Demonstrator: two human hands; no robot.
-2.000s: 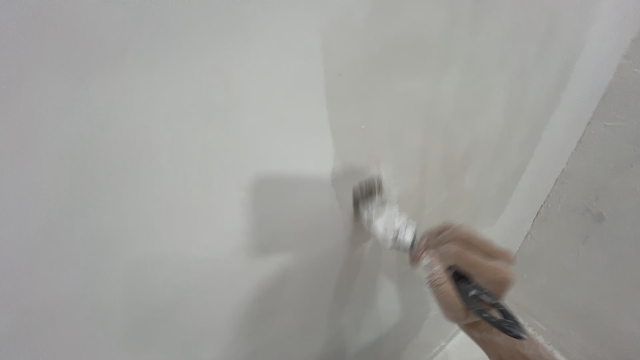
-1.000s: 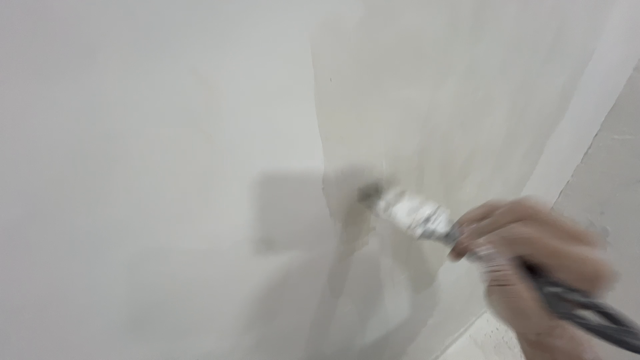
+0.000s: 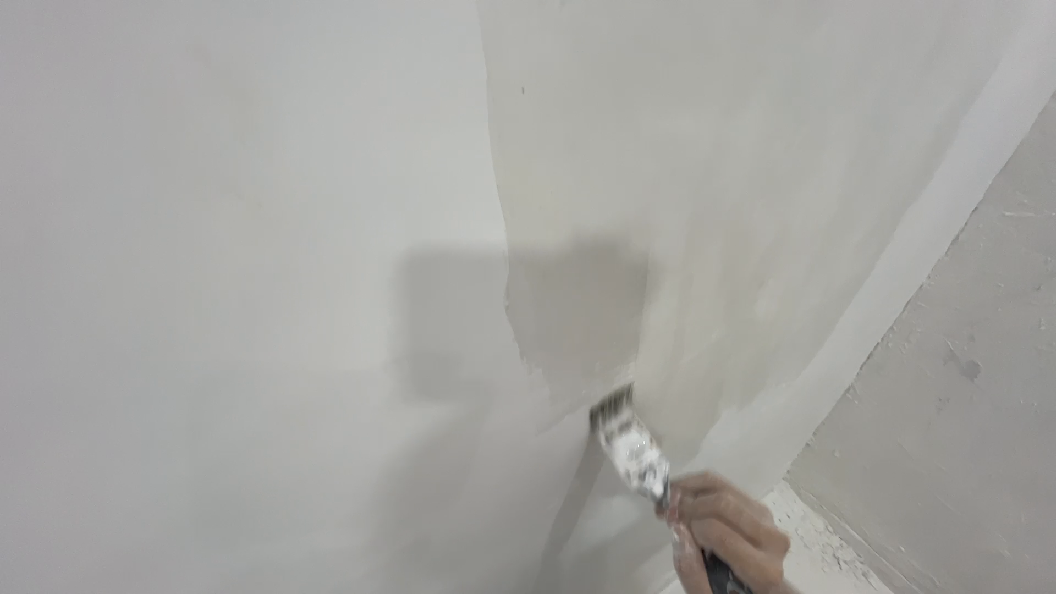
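Observation:
At the lower right, my right hand (image 3: 726,528) is closed around the dark handle of a paintbrush (image 3: 634,450). White paint coats the brush's ferrule, and its dark bristle tip rests against the wall (image 3: 247,289). A darker, damp-looking coated patch (image 3: 701,148) spreads up the wall above the bristles, with a sharp left edge against the paler surface. The shadow of my head and arm falls across both areas. My left hand is out of the picture.
A pale strip (image 3: 891,289) runs diagonally along the patch's right side. Beyond it lies a rough grey surface (image 3: 949,437) with specks and scuffs. White crumbs dot a pale ledge or floor area (image 3: 817,528) at the bottom right.
The brush has moved lower on the wall, held in my right hand throughout. The coated patch now reaches further down around the bristles.

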